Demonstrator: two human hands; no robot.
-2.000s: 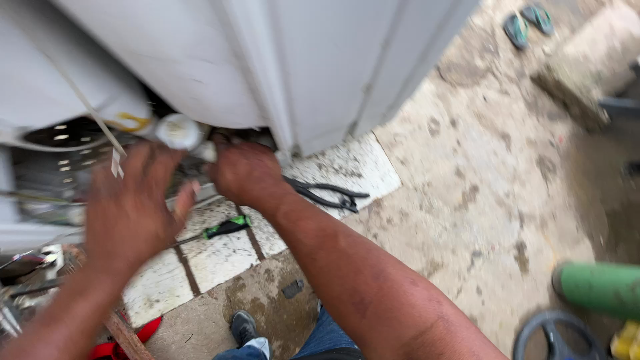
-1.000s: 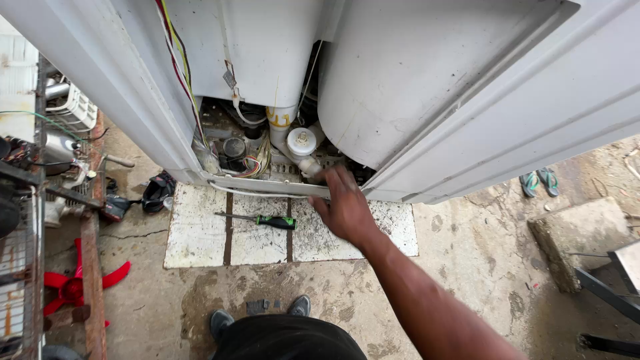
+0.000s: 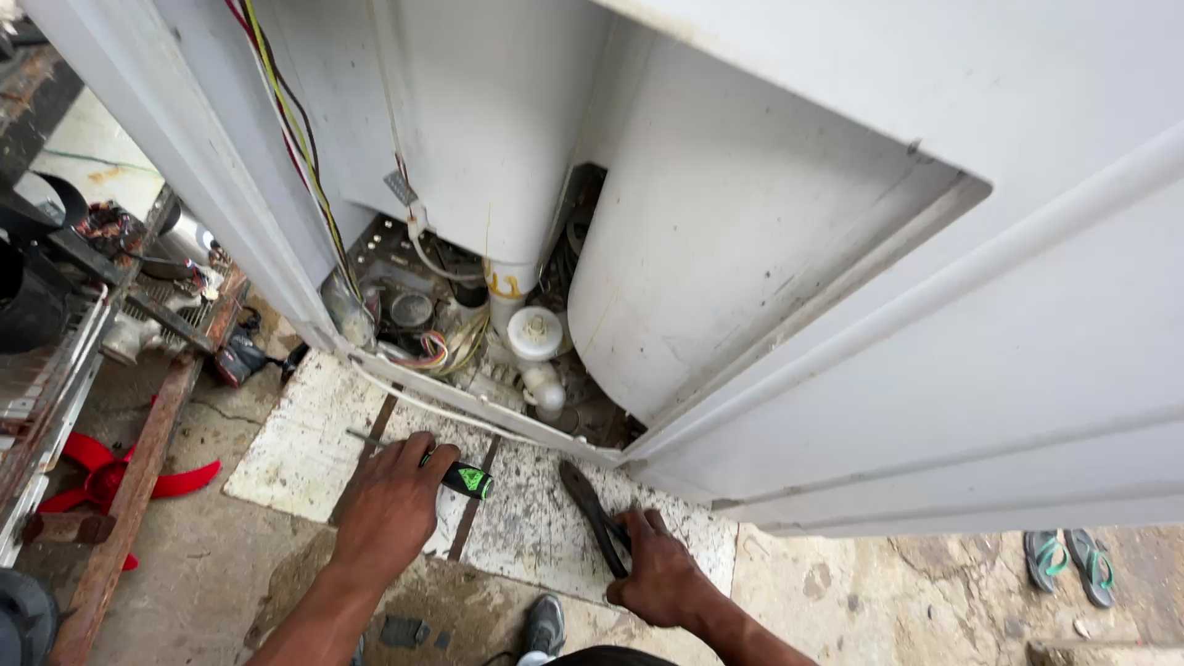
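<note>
My left hand [image 3: 393,504] has its fingers closed around a screwdriver [image 3: 467,480] with a black and green handle, its shaft pointing left just over the white board [image 3: 305,444]. To the right, my right hand [image 3: 661,569] grips the handles of dark pliers [image 3: 587,509], whose jaws point up and left. Beyond both hands stands a twin-tub washing machine's white cabinet [image 3: 888,407] with its lower side open. Inside it are a white plastic drain part with a round cap [image 3: 535,333], an elbow fitting [image 3: 546,393], bundled wires [image 3: 435,351] and a white tub [image 3: 684,259].
At the left stand a rusty metal frame [image 3: 139,490] and a red fan blade [image 3: 102,479]. A cabinet edge [image 3: 481,407] crosses in front of the opening. Flip-flops [image 3: 1091,564] lie on the concrete floor at the right. My shoe [image 3: 544,624] is below the board.
My left hand, out of view one second ago, is now on the screwdriver that lay on the board. My right hand has moved from the cabinet opening down to the pliers.
</note>
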